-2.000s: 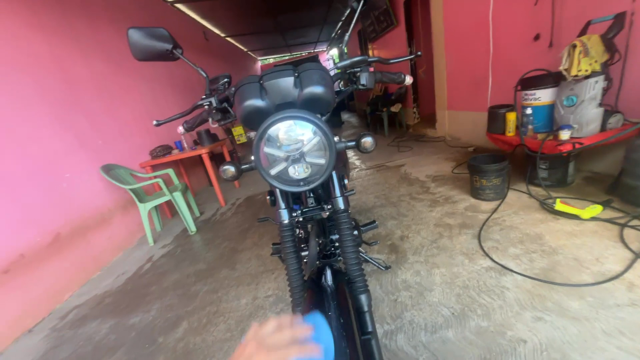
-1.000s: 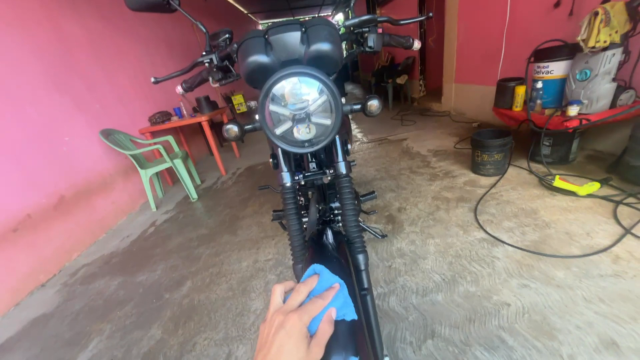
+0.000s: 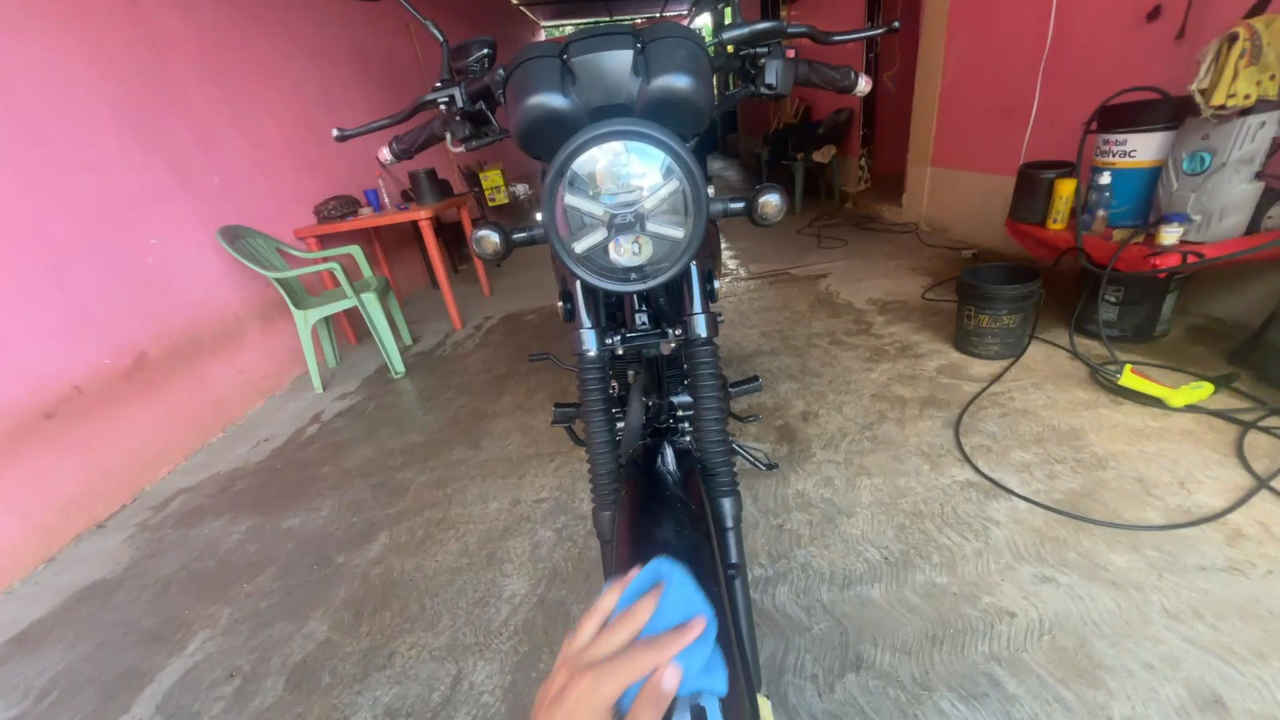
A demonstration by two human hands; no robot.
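A black motorcycle faces me, its round headlight (image 3: 627, 205) at the upper middle. Below, between the ribbed fork boots (image 3: 712, 420), runs the glossy black front fender (image 3: 665, 510). My left hand (image 3: 610, 655), slightly blurred, comes in from the bottom edge with its fingers spread over a bunched blue cloth (image 3: 665, 615), pressing it on the fender's lower front part. The thumb lies on the right side of the cloth. My right hand is out of view. A small pale yellow thing (image 3: 765, 707) shows at the bottom edge beside the fender; its kind is unclear.
Left stand a green plastic chair (image 3: 300, 280) and an orange table (image 3: 400, 215). At right are a black bucket (image 3: 995, 312), a looping black hose (image 3: 1050, 515), a yellow-green spray gun (image 3: 1165, 388) and a red table (image 3: 1040, 245) holding a pressure washer (image 3: 1210, 165) and containers.
My left hand stays on the blue cloth at the fender, its fingers shifting a little. The camera view has tilted down since two seconds ago.
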